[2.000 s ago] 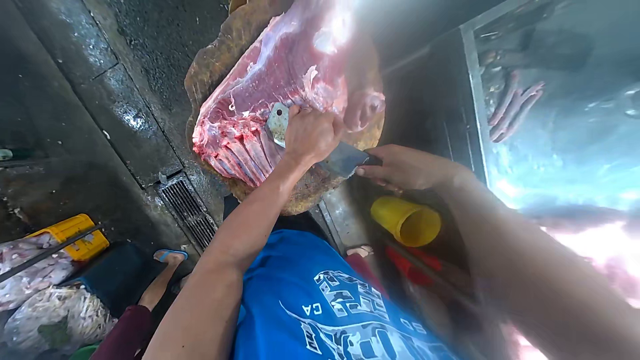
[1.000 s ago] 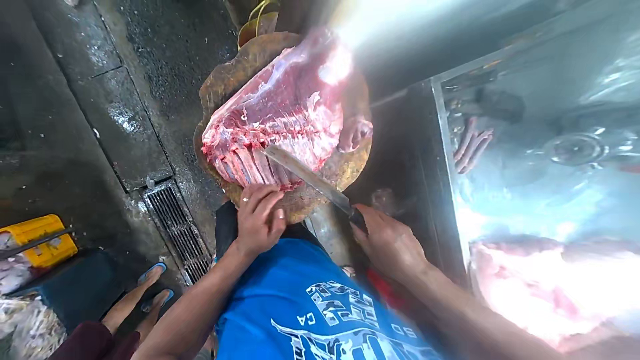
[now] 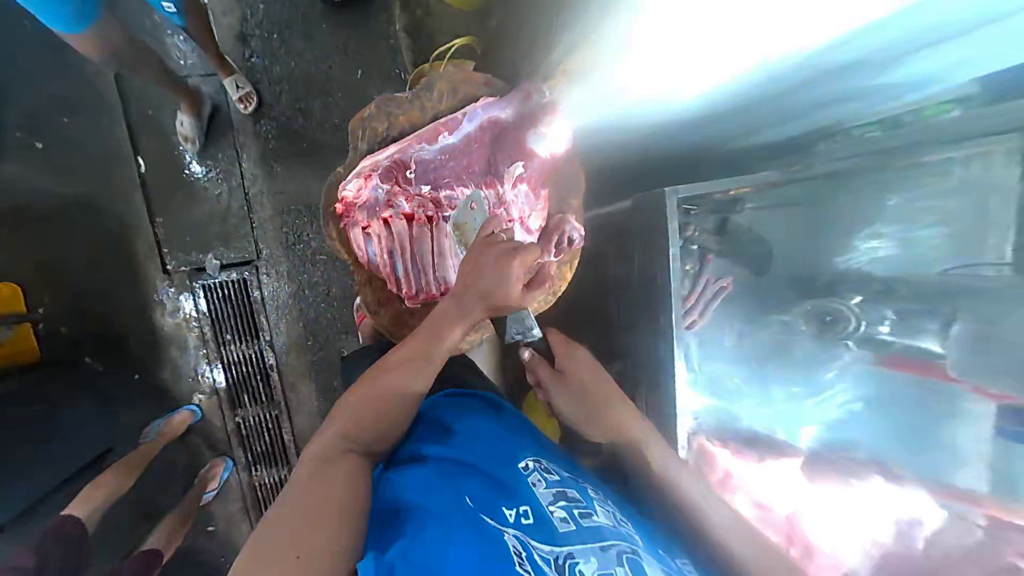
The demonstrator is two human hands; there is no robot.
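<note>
A slab of raw meat with a row of cut ribs [image 3: 408,248] lies on a round wooden chopping block [image 3: 384,116]. My right hand [image 3: 576,384] is closed around the dark handle of a large knife [image 3: 470,216], whose blade reaches up over the meat beside the ribs. My left hand [image 3: 504,272] lies across the middle of the blade; its fingers are partly curled, and whether they grip the blade or the meat under it cannot be told. A knob of meat and bone [image 3: 562,236] sits just right of my left hand.
To the right stands a metal table [image 3: 672,320] with strips of meat [image 3: 708,296] and large pale pieces [image 3: 840,496]. A floor grate [image 3: 244,360] runs at left. One person's feet [image 3: 192,120] are at upper left, another's [image 3: 172,424] at lower left. A yellow crate [image 3: 16,324] stands at far left.
My left hand has moved from the lower edge of the ribs up and right onto the knife. The blade now points more steeply away from me. A person's legs have appeared at upper left.
</note>
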